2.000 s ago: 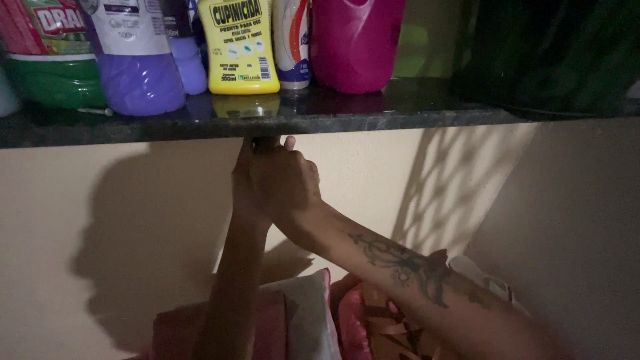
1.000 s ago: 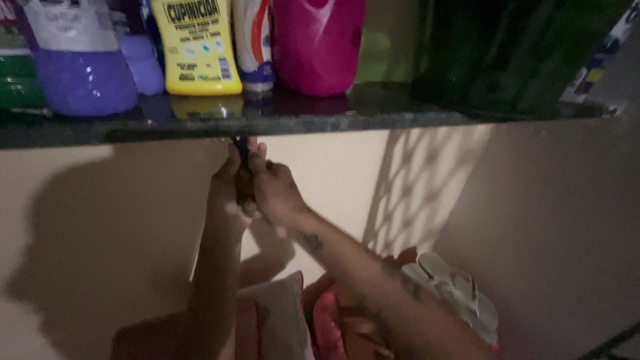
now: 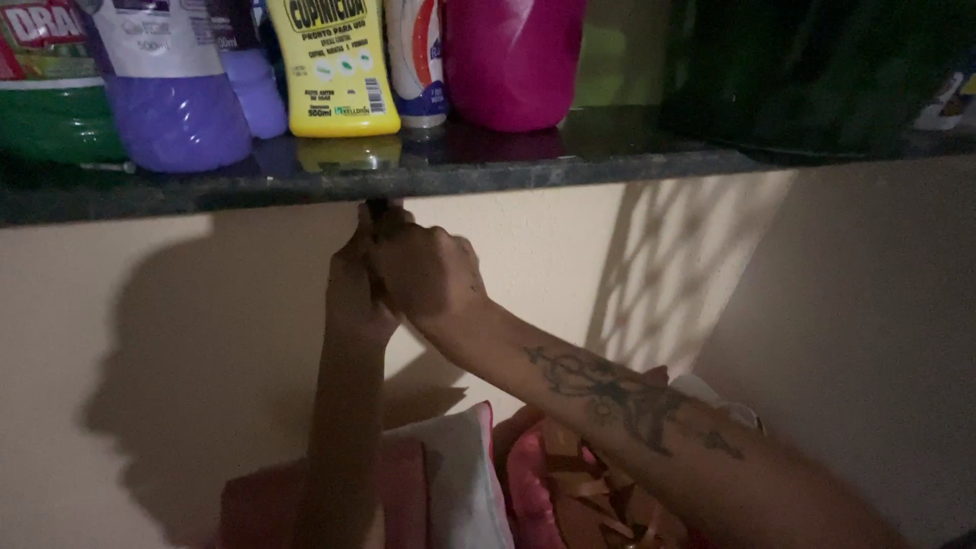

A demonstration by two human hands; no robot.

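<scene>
Both my hands meet just beneath the front edge of a dark stone shelf (image 3: 488, 177), close to the pale wall. My right hand (image 3: 431, 267), at the end of a tattooed forearm, is closed around a small dark object (image 3: 377, 207) whose top shows at the shelf's underside. My left hand (image 3: 354, 278) is pressed against it from the left, its fingers mostly hidden behind the right hand. What the dark object is cannot be told, nor how far the left hand grips it.
On the shelf stand a yellow bottle (image 3: 343, 84), a purple bottle (image 3: 179, 114), a magenta container (image 3: 512, 65), a white bottle (image 3: 416, 61) and a large dark green container (image 3: 793, 76). Below lie a white and pink cushion (image 3: 465, 473) and brown straps (image 3: 579, 488).
One second ago the hands were a little lower under the shelf, with a dark object upright between them; now the right hand covers more of the left. White flip-flops seen then are mostly hidden by my forearm.
</scene>
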